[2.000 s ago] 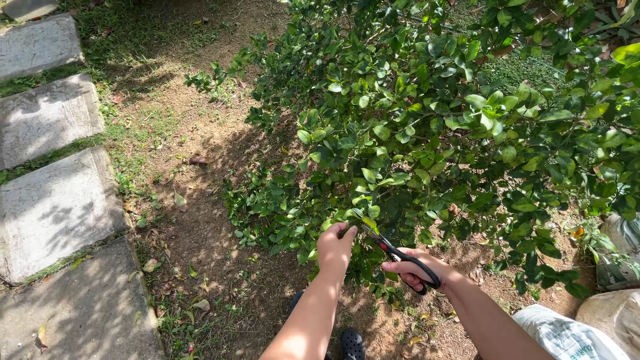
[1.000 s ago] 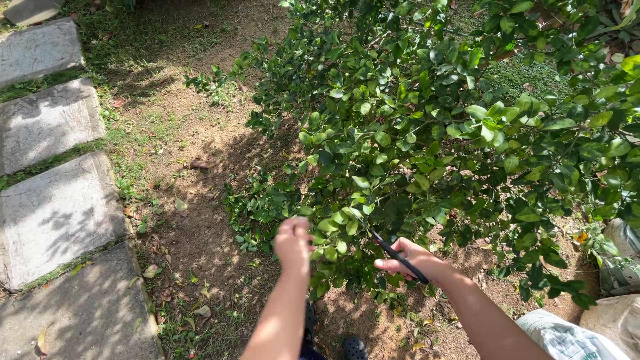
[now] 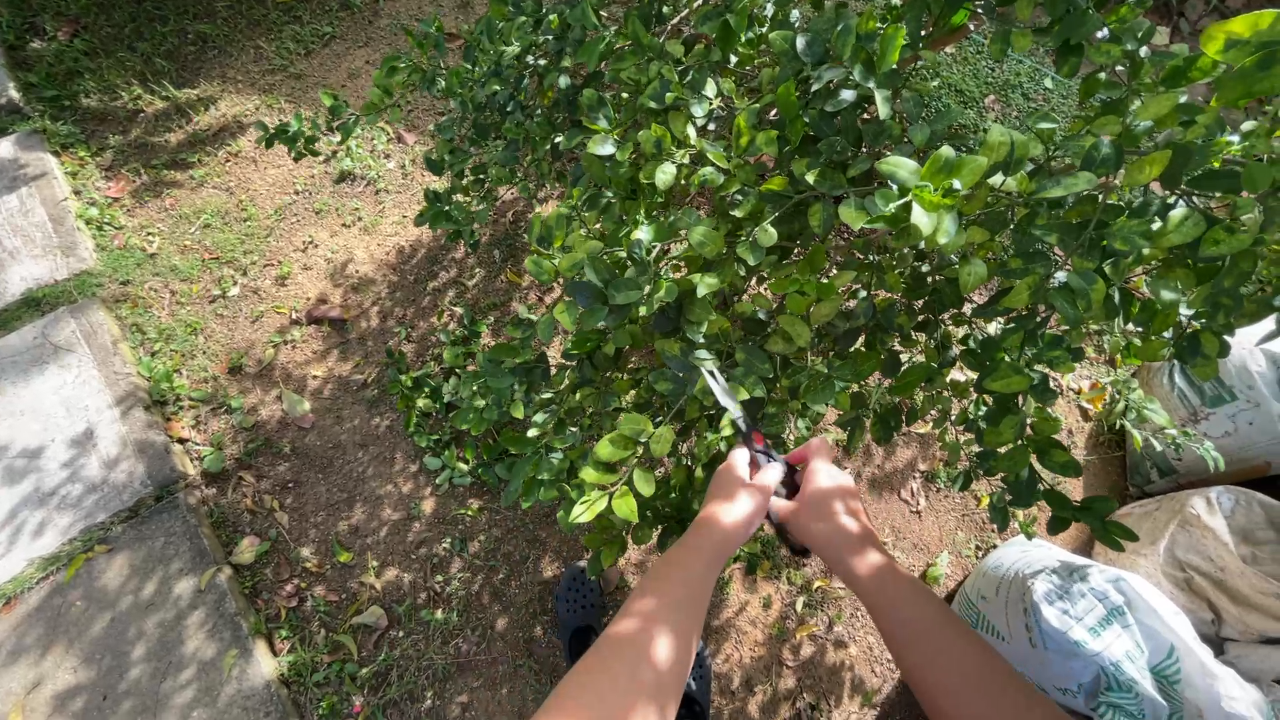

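Note:
A leafy green shrub (image 3: pixel 700 290) fills the middle and right of the head view. Low at its front edge, my right hand (image 3: pixel 825 500) grips the dark handles of a pair of garden shears (image 3: pixel 728 397), whose metal blades point up and left into the leaves. My left hand (image 3: pixel 742 495) touches my right and has its fingers at the handle end of the shears, near the red pivot. Whether the blades are parted is hard to tell. A light green leafy twig (image 3: pixel 622 465) sticks out just left of my left hand.
Concrete paving slabs (image 3: pixel 70 420) run along the left edge, with grass between them. Printed white sacks (image 3: pixel 1090 620) and a brownish sack (image 3: pixel 1200 550) stand at the lower right. My dark perforated clogs (image 3: pixel 580 600) are on bare soil strewn with dry leaves (image 3: pixel 295 405).
My left hand, apart from the shears one second ago, has moved right and come to the handles beside my right hand. The shears now point more steeply up into the shrub.

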